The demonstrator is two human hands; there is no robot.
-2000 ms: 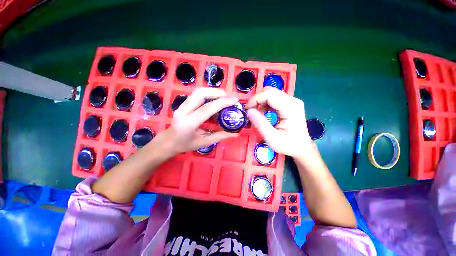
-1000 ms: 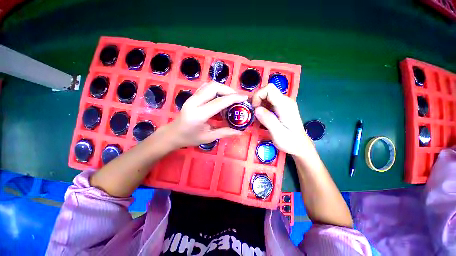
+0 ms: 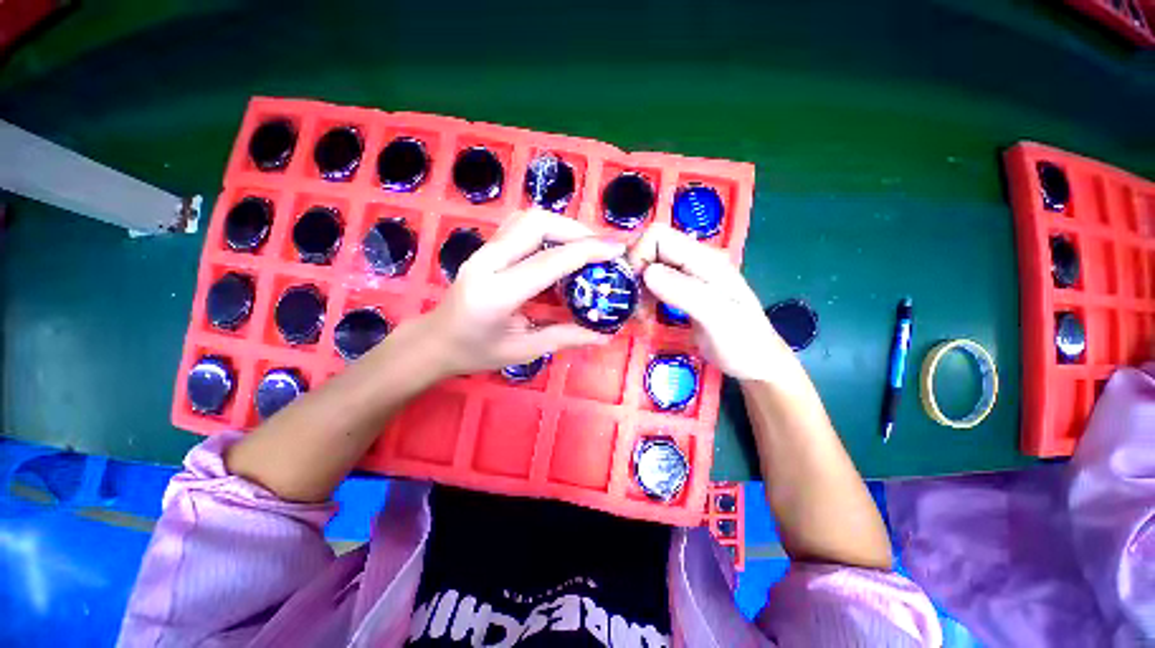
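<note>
My left hand (image 3: pixel 507 298) holds a round smartwatch head (image 3: pixel 602 295) above the component tray (image 3: pixel 511 439). Its screen is lit dark blue with white shapes and faces up. My right hand (image 3: pixel 700 294) touches the watch head's upper right edge with thumb and fingers. The red-orange tray has square pockets. Many hold watch heads with dark screens; several in the right column are lit blue or look pale, such as the blue one (image 3: pixel 697 210). Several lower middle pockets are empty. My hands and forearms hide some pockets.
A black watch head (image 3: pixel 793 324) lies on the green mat right of the tray. Beyond it are a blue pen (image 3: pixel 898 367) and a masking tape roll (image 3: pixel 931 384). Another red tray (image 3: pixel 1035 304) stands at the right, near a person's pink sleeve (image 3: pixel 1121 468). A grey bar (image 3: pixel 89 177) is at the left.
The held watch head's screen has changed from a purplish white face to red with digits, and now to blue with white shapes. Both hands have stayed around it.
</note>
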